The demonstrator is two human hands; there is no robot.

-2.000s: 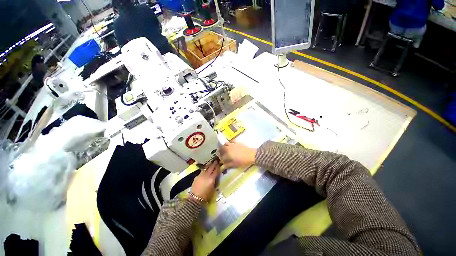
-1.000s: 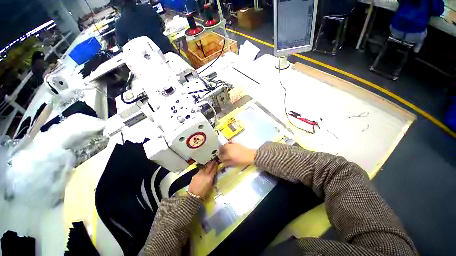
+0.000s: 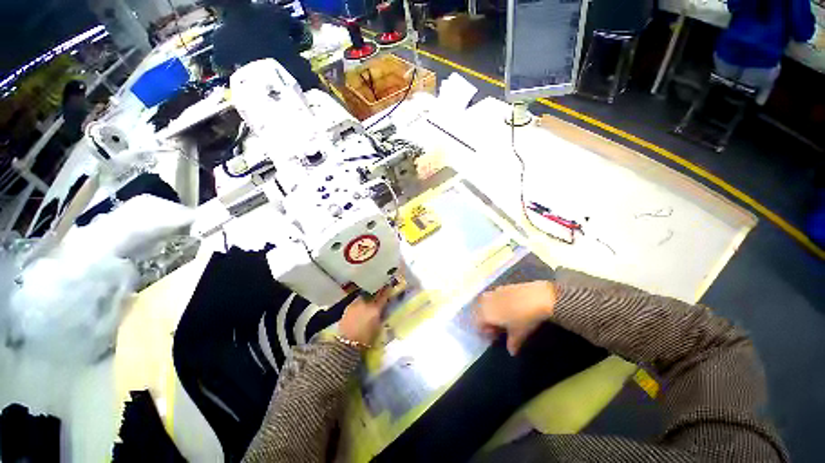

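The white sewing machine head (image 3: 339,212) stands in front of me with a red-ringed emblem on its end. My left hand (image 3: 364,318) is at the needle area under the head, its fingers closed on the end of a black fabric strip (image 3: 312,321). The presser foot and needle are mostly hidden. My right hand (image 3: 516,312) is over the right edge of the shiny metal plate (image 3: 439,348), fingers curled at the wide black fabric piece (image 3: 488,393). Part of that fabric shows above the hand; the fingertips' hold is partly hidden.
A yellow block (image 3: 419,224) sits behind the plate. Red-handled snips (image 3: 556,217) and thread scraps lie on the white table (image 3: 624,181) at right. Black strips (image 3: 226,335) and a clear plastic bag (image 3: 77,294) are at left. A panel (image 3: 545,45) stands behind. People are in the background.
My right hand has left the needle area and moved right to the wide black fabric, whose edge now reaches further up. My left hand remains near the needle. The view has shifted slightly.
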